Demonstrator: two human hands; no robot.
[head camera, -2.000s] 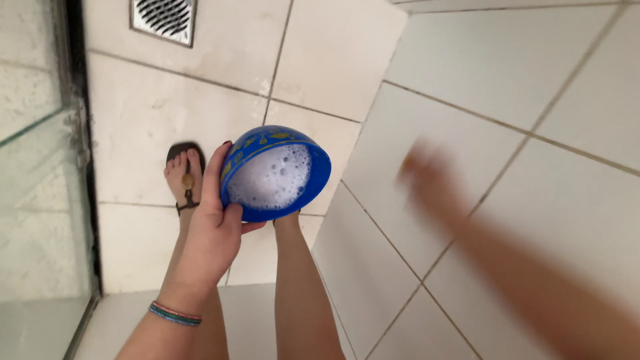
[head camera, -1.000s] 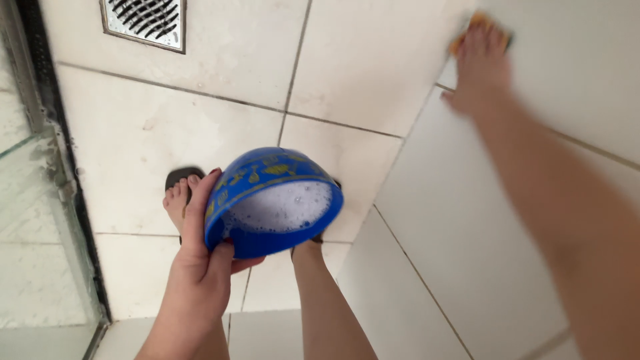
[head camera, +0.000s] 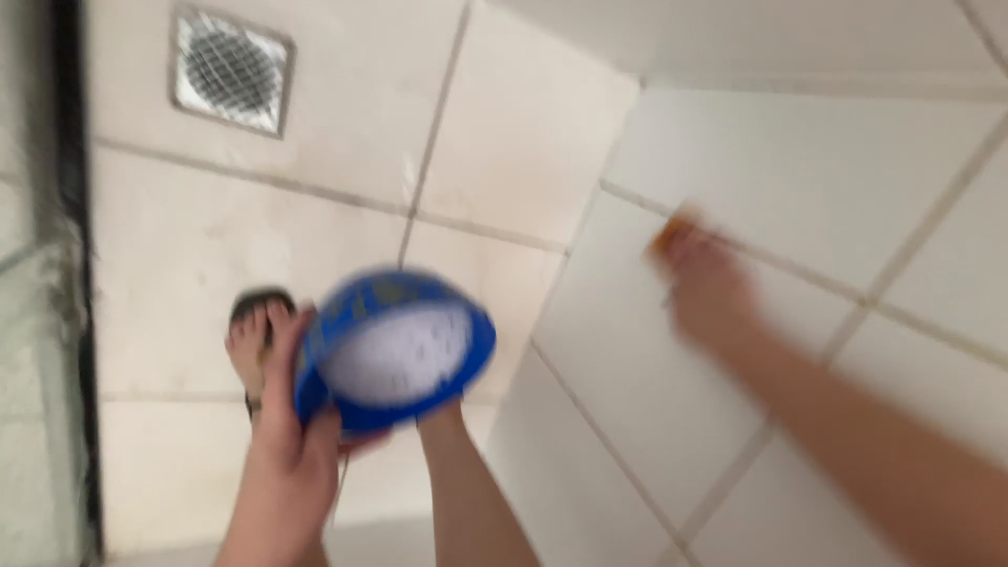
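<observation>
A blue patterned bowl (head camera: 472, 358) is tilted in my left hand (head camera: 295, 409), the thumb over its rim and the fingers around its outside. White, bubbly suds (head camera: 398, 354) fill much of the bowl. Out to the right, my right hand (head camera: 705, 283) is blurred; its fingers are on an orange-yellow pad, seemingly a sponge (head camera: 673, 236), against the white wall tiles (head camera: 732, 150). How much of the pad lies under the fingers is hidden.
A square metal floor drain (head camera: 232, 71) is set in the beige floor tiles (head camera: 315, 102) at the upper left. My foot in a dark sandal (head camera: 260, 307) stands beside the bowl. A dark-edged glass panel (head camera: 47, 315) runs along the left.
My right hand, high up near the wall's edge one second ago, is now lower on the wall tiles. My left hand keeps hold of the bowl. The view has shifted somewhat.
</observation>
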